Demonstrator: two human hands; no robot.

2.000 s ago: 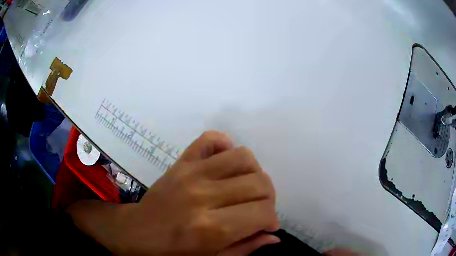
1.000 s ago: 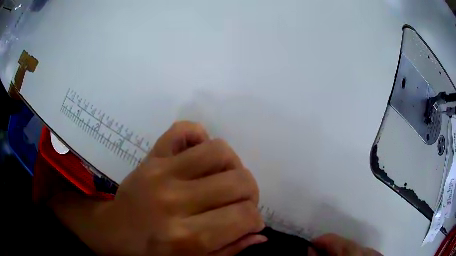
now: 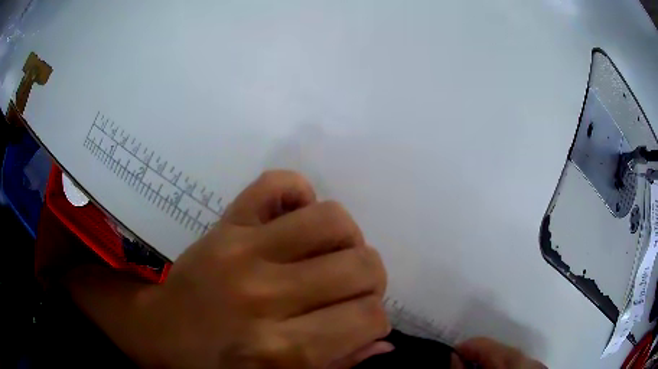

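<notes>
A piece of black garment shows at the bottom edge, between my two hands at the table's front edge. My left hand is closed in a loose fist, its lower fingers on the cloth's left end. My right hand is mostly cut off by the bottom edge; only fingers show, touching the cloth's right end. The rest of the garment is out of the picture.
The white table has a printed ruler along its front edge. The needle plate and presser foot are at right, with care labels and red-handled scissors beside. A red basket and blue basket are at left.
The view has shifted, so the ruler and baskets sit further left than two seconds ago. More of my right hand and the red handles shows. My left hand keeps its closed pose.
</notes>
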